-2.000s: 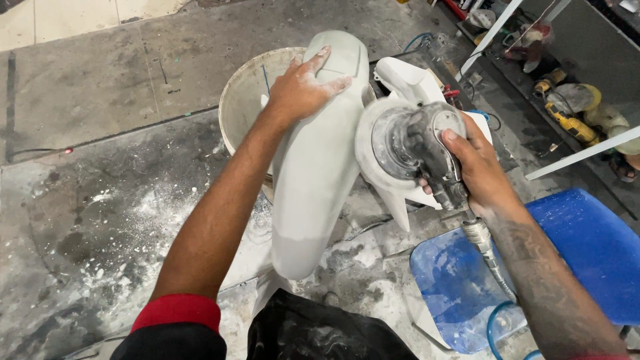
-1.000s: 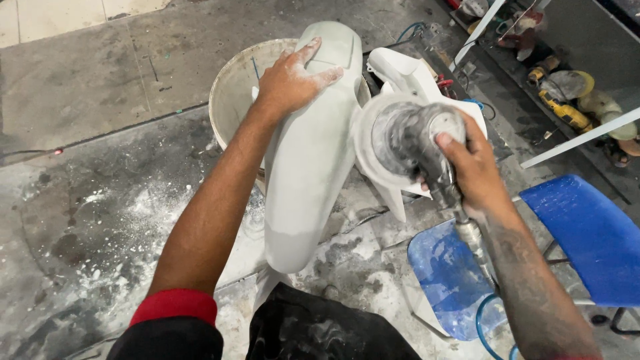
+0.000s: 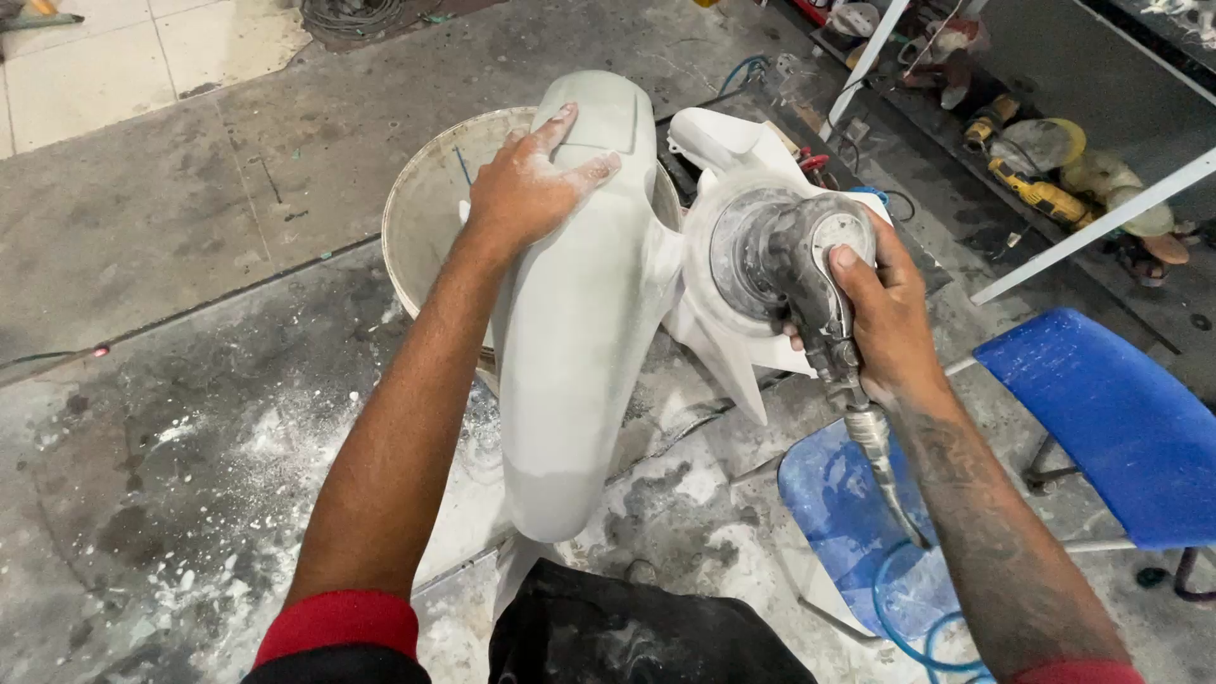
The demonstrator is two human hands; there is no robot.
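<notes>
A pale grey primed motorcycle fender (image 3: pixel 579 332) lies lengthwise over a round, dusty bucket (image 3: pixel 418 180). My left hand (image 3: pixel 527 185) rests on its upper part with the fingers and thumb spread, white dust on the fingertips. My right hand (image 3: pixel 888 304) grips a pneumatic orbital sander (image 3: pixel 807 247), the thumb near its round cap. The sander is tilted on its side, and its pale round disc (image 3: pixel 708 247) faces the fender's right flank. Whether disc and fender touch cannot be told. An air hose fitting (image 3: pixel 872 437) hangs from the sander's handle.
Behind the sander lie white molded panels (image 3: pixel 722 142). A blue chair with a backrest (image 3: pixel 1102 418) and blue seat (image 3: pixel 855 513) stands at right, a blue air hose (image 3: pixel 888 598) beside it. A metal rack (image 3: pixel 1092 233) holds yellow power tools (image 3: pixel 1045 198). White dust covers the floor (image 3: pixel 247 475).
</notes>
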